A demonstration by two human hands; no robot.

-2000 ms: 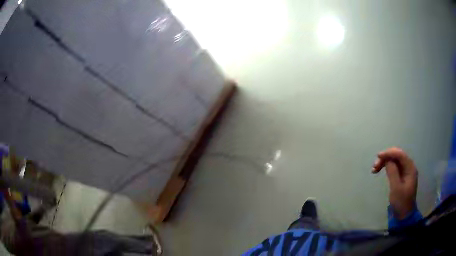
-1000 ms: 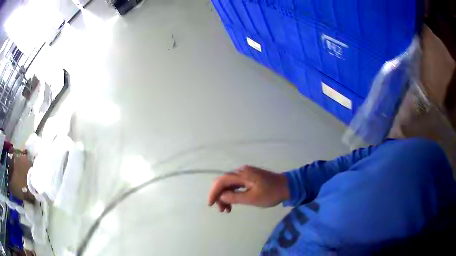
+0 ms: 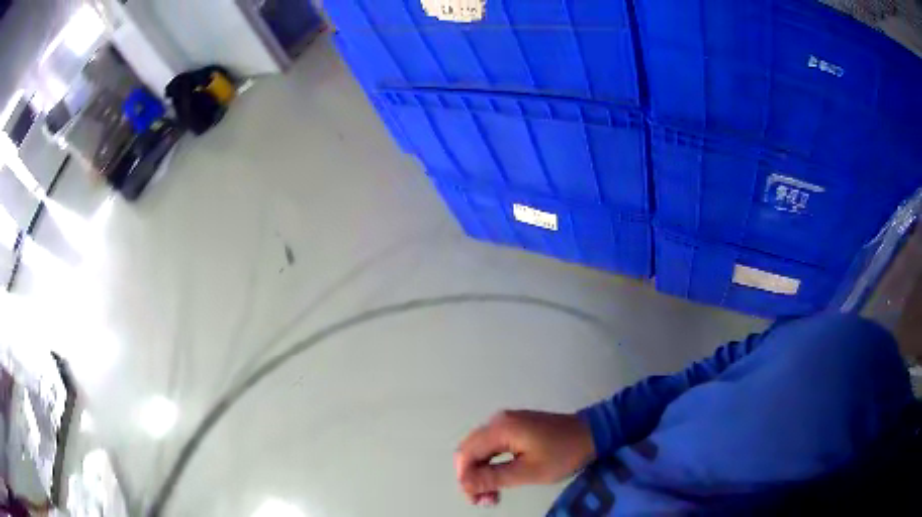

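My right hand [image 3: 526,453], bare and in a blue sleeve, is at the lower middle over the floor. Its fingers are loosely curled with a gap between thumb and fingers, and it holds nothing. My left hand is not in view. Stacked blue totes [image 3: 526,141] with white labels stand in front of me, from the upper middle to the right. My hand is apart from them.
Clear plastic film [image 3: 890,242] and brown cardboard [image 3: 898,303] are at the right edge. A dark and yellow object [image 3: 202,98] and other items stand at the upper left. White plastic [image 3: 96,487] lies at the lower left. A curved dark line crosses the view.
The white stack seen first has left the view. The view has turned to the blue totes, which now show larger. My right hand stays empty and sits slightly lower than one second ago.
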